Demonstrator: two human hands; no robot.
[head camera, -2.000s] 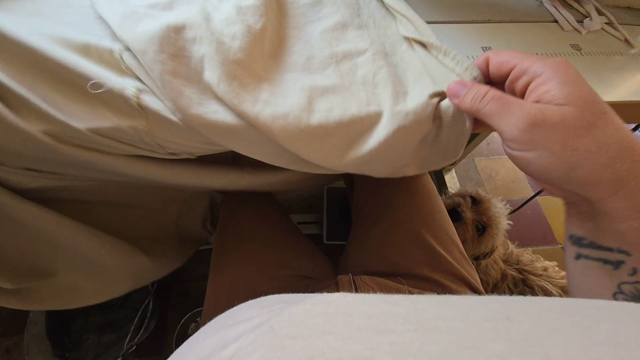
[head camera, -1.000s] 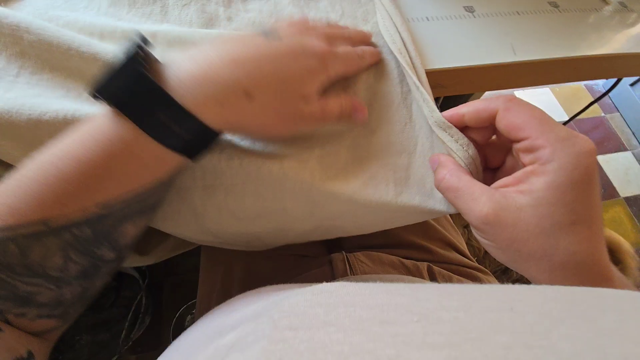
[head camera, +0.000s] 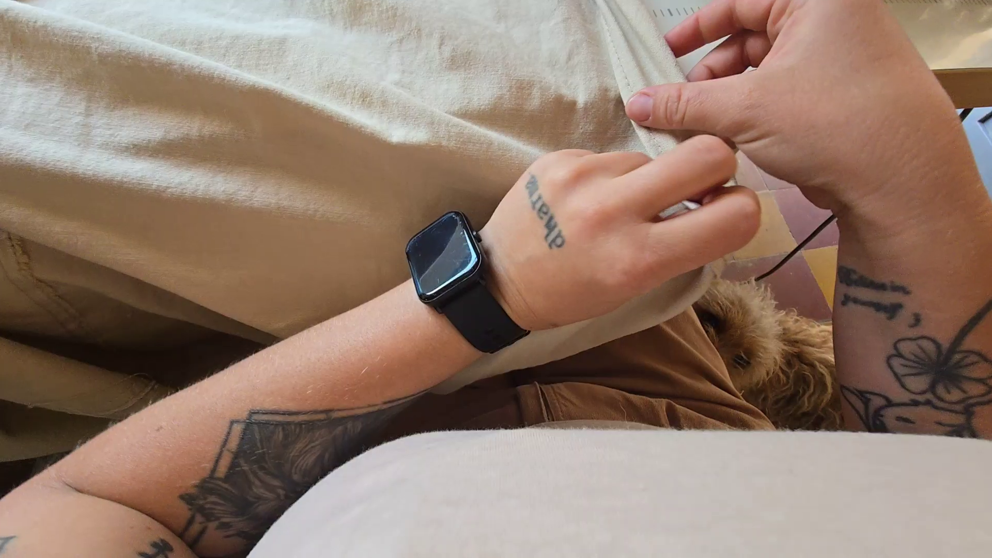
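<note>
A large piece of cream fabric (head camera: 310, 139) lies across my lap and spreads to the left, with a stitched hem (head camera: 620, 54) along its right side. My left hand (head camera: 612, 225), with a black smartwatch (head camera: 446, 257) on the wrist, has its fingers curled at this hem; the fingertips are hidden, and a small whitish bit shows between the fingers. Just above it, my right hand (head camera: 806, 93) pinches the hem, thumb on top and the other fingers partly behind the cloth.
A table edge (head camera: 961, 87) and a surface with ruler marks (head camera: 682, 11) are at the upper right. A curly-haired tan dog (head camera: 775, 349) is beside my right thigh, on a tiled floor (head camera: 783, 232). A dark cable (head camera: 798, 246) runs over the tiles.
My left hand, absent in the oldest frame and blurred flat over the fabric a second ago, is now curled at the hem beside my right hand. My right hand still holds the fabric edge.
</note>
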